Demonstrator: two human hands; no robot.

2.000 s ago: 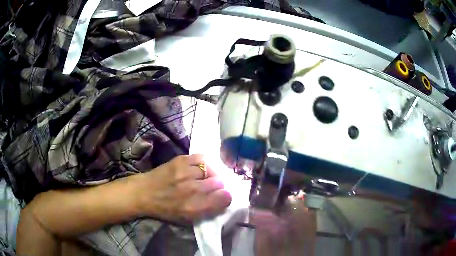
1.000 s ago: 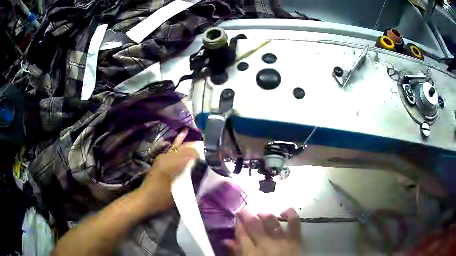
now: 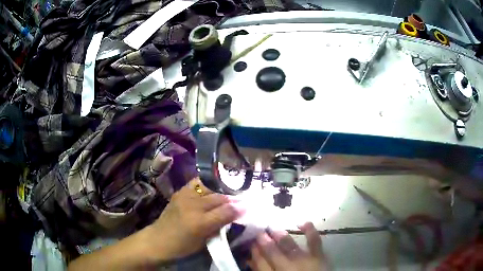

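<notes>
My left hand (image 3: 193, 217), with a ring, has its bent fingers closed over a white strip (image 3: 222, 251) left of the needle; the strip's tail hangs below the fingers. Glare whitens the cloth under the fingertips. My right hand (image 3: 288, 249) lies right of it, palm down and blurred, fingertips at the edge of greyish cloth; whether it grips the cloth is hidden. The dark plaid cloth (image 3: 127, 174) is heaped left of the machine. The presser foot and needle area is washed out by glare below the looped metal guard (image 3: 209, 159).
The white machine head (image 3: 339, 100) spans the middle and right. Blurred scissors (image 3: 389, 219) with reddish handles lie right of my right hand. Loose white strips (image 3: 91, 74) lie on the plaid at the upper left. Thread spools (image 3: 416, 24) stand behind the machine.
Since one second ago, my left hand has moved right and down to the bright needle area. The purple-tinted cloth between the hands is now mostly lost in glare. The view has shifted slightly.
</notes>
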